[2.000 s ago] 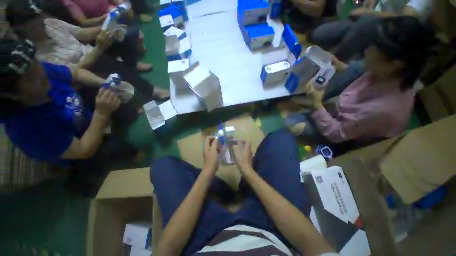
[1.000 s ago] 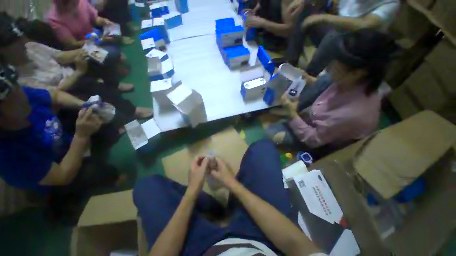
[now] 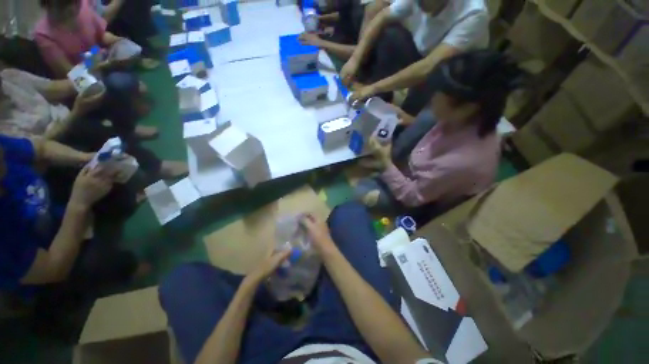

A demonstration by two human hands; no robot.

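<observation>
A clear, crumpled poly bag (image 3: 297,274) hangs between my hands over my lap. A small blue-and-white product shows at its left side, by my left fingers; whether it is inside the bag cannot be told. My left hand (image 3: 274,261) grips the product at the bag's left side. My right hand (image 3: 313,230) holds the bag's upper right edge. The fingers are small and blurred.
A white-topped table (image 3: 249,92) is ahead, with open white boxes (image 3: 242,153) and blue-and-white boxes (image 3: 309,85). A cardboard sheet (image 3: 235,238) lies before my knees. Brown cartons (image 3: 121,320) flank me; a printed box (image 3: 425,274) is right. Seated people line both sides.
The clear bag now shows spread open between my hands, which have moved apart. The blue-and-white product, hidden a second ago, shows again. The view has turned to the right.
</observation>
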